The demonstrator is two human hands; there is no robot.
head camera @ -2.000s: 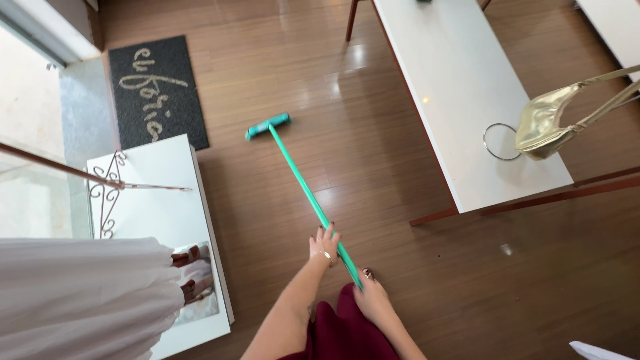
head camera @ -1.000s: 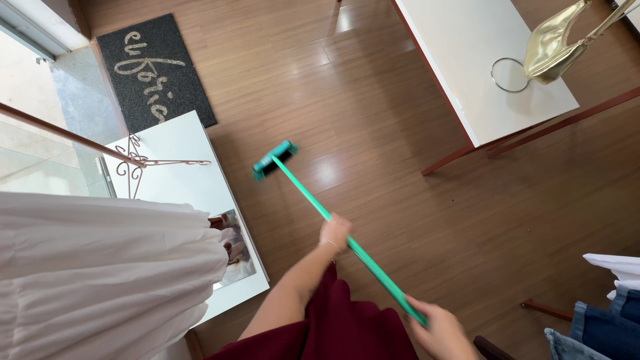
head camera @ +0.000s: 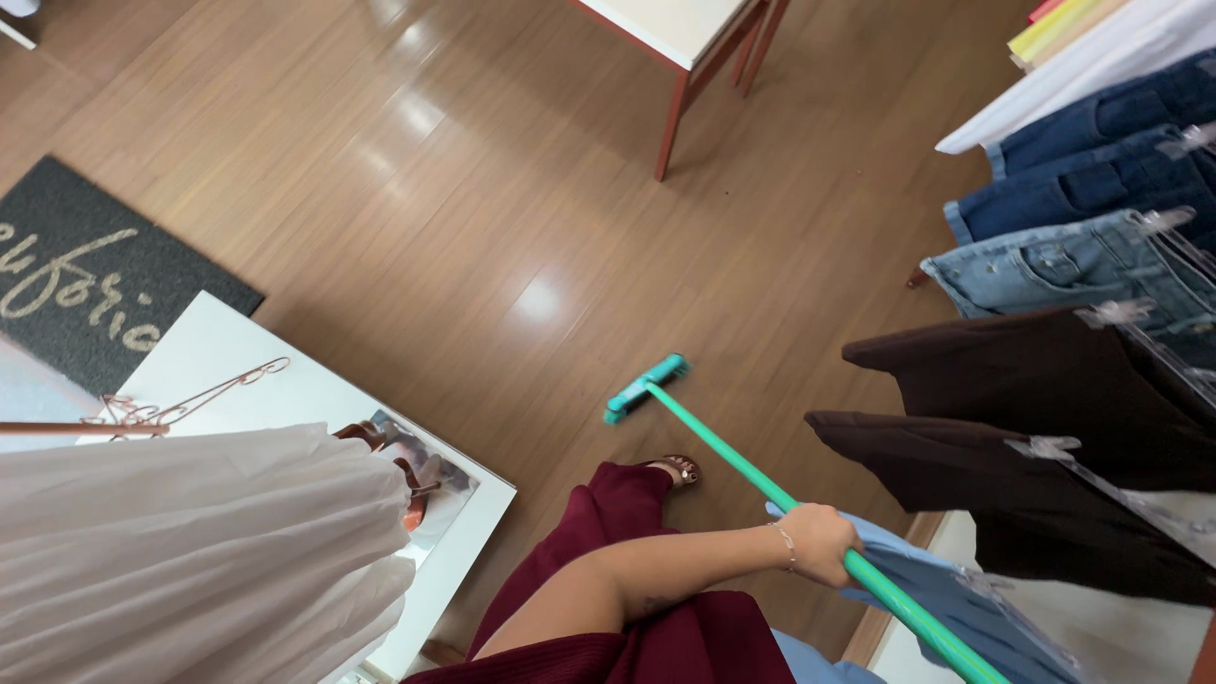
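A green broom handle point(head camera: 722, 448) runs from the lower right up to its teal broom head point(head camera: 647, 388), which rests on the wooden floor near my sandaled foot point(head camera: 678, 468). My left hand point(head camera: 819, 545), with a thin bracelet at the wrist, is closed around the handle about midway along the part in view. The handle's upper end leaves the frame at the bottom right. My right hand is out of view.
Denim shorts point(head camera: 1035, 264) and dark brown garments point(head camera: 997, 394) hang close on the right. A white display platform point(head camera: 285, 353) with a white skirt point(head camera: 209, 560) hanging over it stands at left. Behind it lies a dark doormat point(head camera: 85, 275). A white table point(head camera: 665, 24) stands ahead.
The view has swung right, bringing the hanging clothes into sight. The broom head is now close to my foot. My right hand, on the handle in both earlier frames, has left the view.
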